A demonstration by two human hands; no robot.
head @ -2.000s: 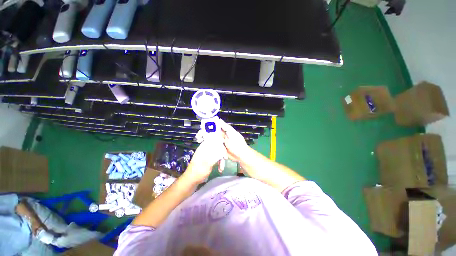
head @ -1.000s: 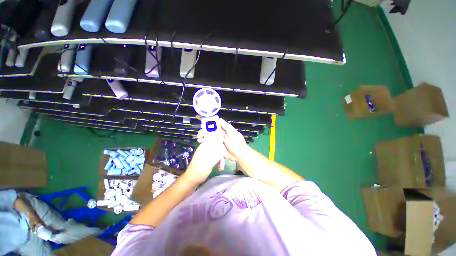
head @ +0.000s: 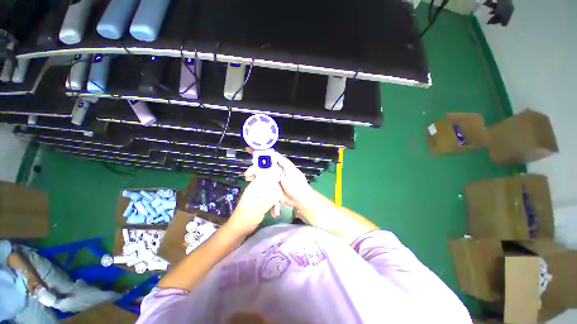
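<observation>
A white handheld fan (head: pixel 260 131) is held upright in front of my chest, its round head above my hands. Its small dark display (head: pixel 264 162) glows just below the head. My left hand (head: pixel 258 193) and my right hand (head: pixel 291 180) are both closed around the handle, which they mostly hide. The fingers overlap, so their exact grip is hard to see.
A black rack (head: pixel 304 25) holds fans in several colours with thin cords. Open cartons of light blue (head: pixel 148 207), white (head: pixel 144 247) and dark purple (head: pixel 214 197) fans stand on the floor. Brown cartons (head: pixel 509 205) stand at right. A seated person (head: pixel 38 285) is at lower left.
The glowing mark on the display looks different. The fan and both hands stay almost in place, while the surroundings shift slightly left in the view.
</observation>
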